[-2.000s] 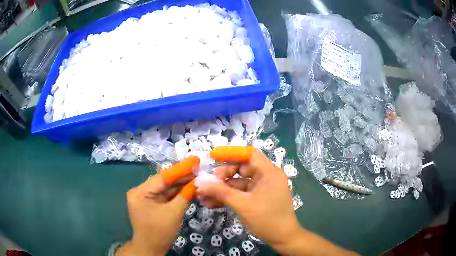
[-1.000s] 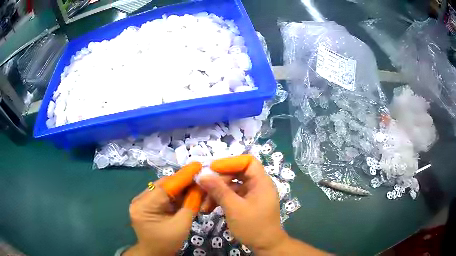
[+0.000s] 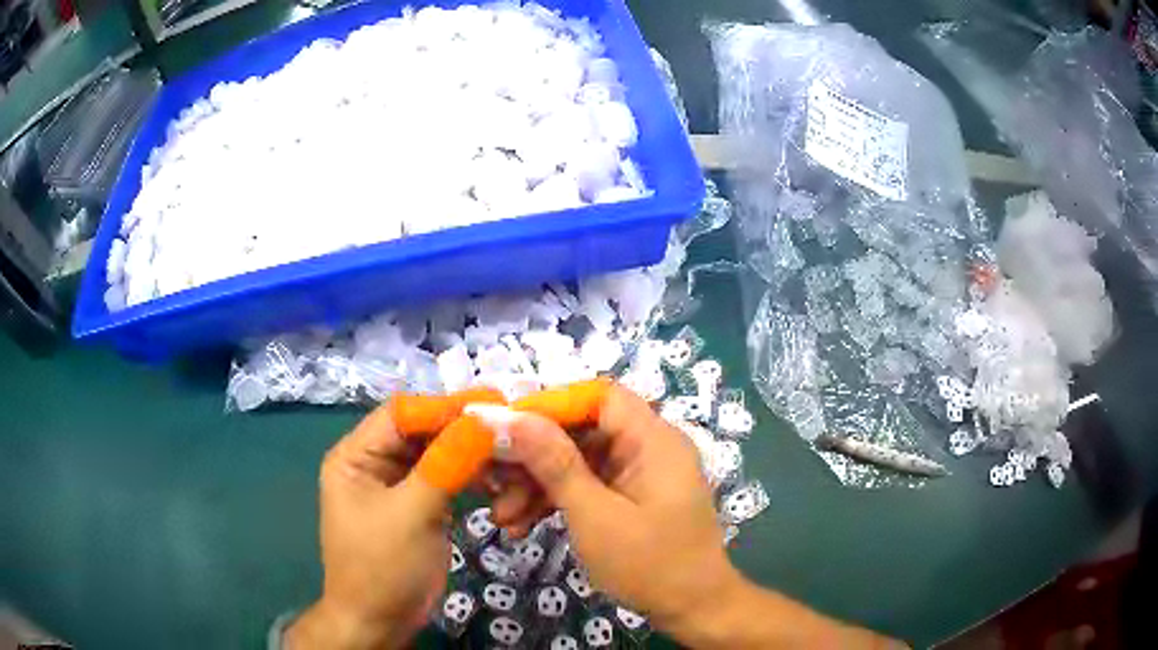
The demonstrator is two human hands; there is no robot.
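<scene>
A small white plastic piece (image 3: 493, 415) is pinched between the fingertips of both hands, mostly covered by them, so I cannot tell whether it is one part or two. My left hand (image 3: 394, 508) holds it from the left, with orange finger cots on its thumb and index finger. My right hand (image 3: 622, 508) holds it from the right, with an orange cot on the index finger and a bare thumb. Loose clear inserts with dark-holed white plates (image 3: 551, 599) lie below and right of the hands. White caps (image 3: 445, 362) lie on a clear bag above the hands.
A blue bin (image 3: 419, 264) heaped with white pieces stands at the upper left. A labelled clear bag (image 3: 857, 254) lies to its right, with a thin pen-like tool (image 3: 885, 455) on its lower edge. A cloudy bunched bag (image 3: 1057, 286) is at far right. Clear trays (image 3: 104, 133) stand left of the bin.
Both hands stay together on the white piece. The left thumb has moved up from below to the piece, and the left index finger now lies flatter above it. The view has shifted slightly.
</scene>
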